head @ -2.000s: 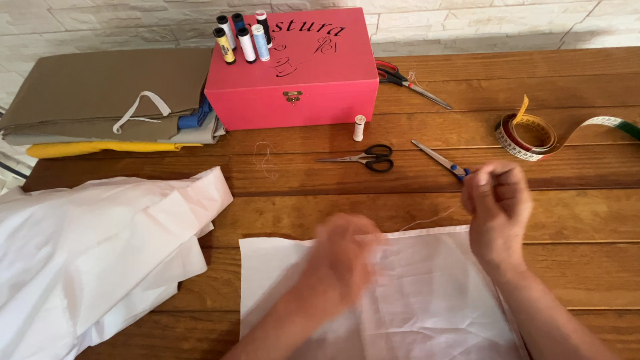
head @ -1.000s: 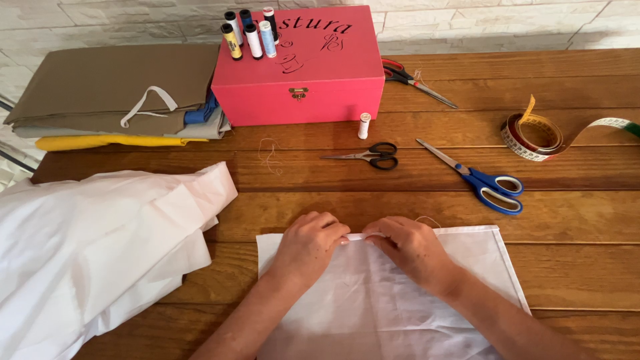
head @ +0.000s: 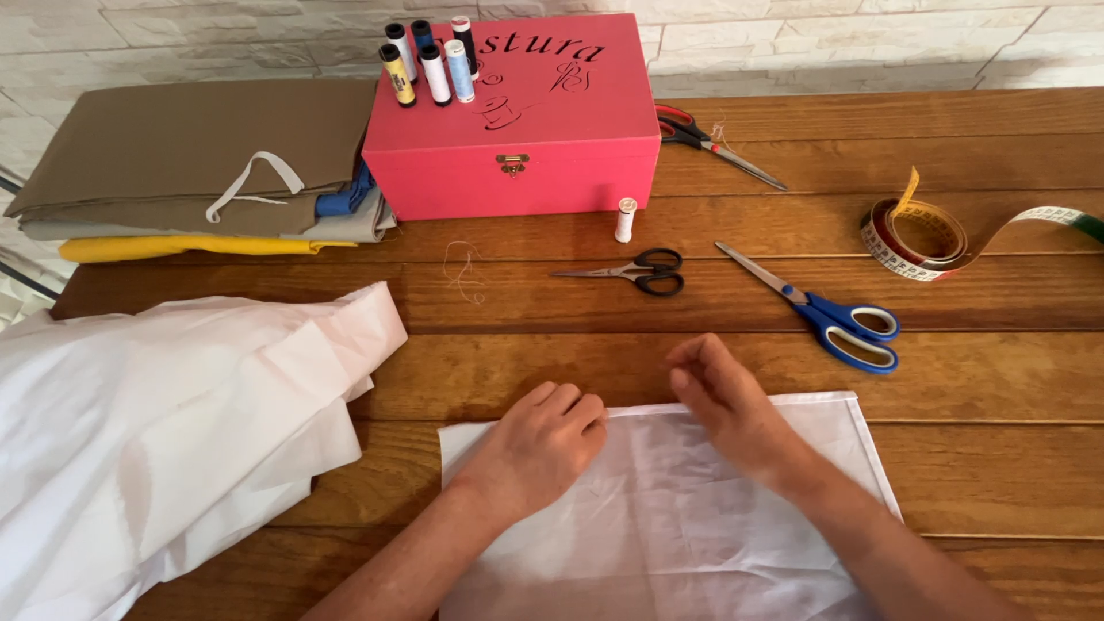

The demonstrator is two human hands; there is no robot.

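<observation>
A white cloth (head: 690, 509) with folded hems along its top and right edges lies in front of me. My left hand (head: 543, 444) grips the top hem, its fingers curled at the edge. My right hand (head: 720, 405) is raised just over the same hem, with thumb and forefinger close together; whether a needle is between them is too small to tell. Beyond the hands lie small black-handled scissors (head: 634, 272) and, to the right, large blue-handled scissors (head: 819, 315). A white thread spool (head: 625, 221) stands by the box.
A pink wooden box (head: 509, 177) carries several thread spools (head: 431, 73). Red-and-black scissors (head: 716, 147) lie beside it. A coiled tape measure (head: 914, 241) is at right. Folded fabrics (head: 198, 155) are at back left, a heap of white fabric (head: 172, 431) at front left, and loose thread (head: 466, 272) between.
My hands met at the hem a second ago; now they are apart, the right hand lifted away to the right. Two seconds ago the right hand was raised near the blue scissors.
</observation>
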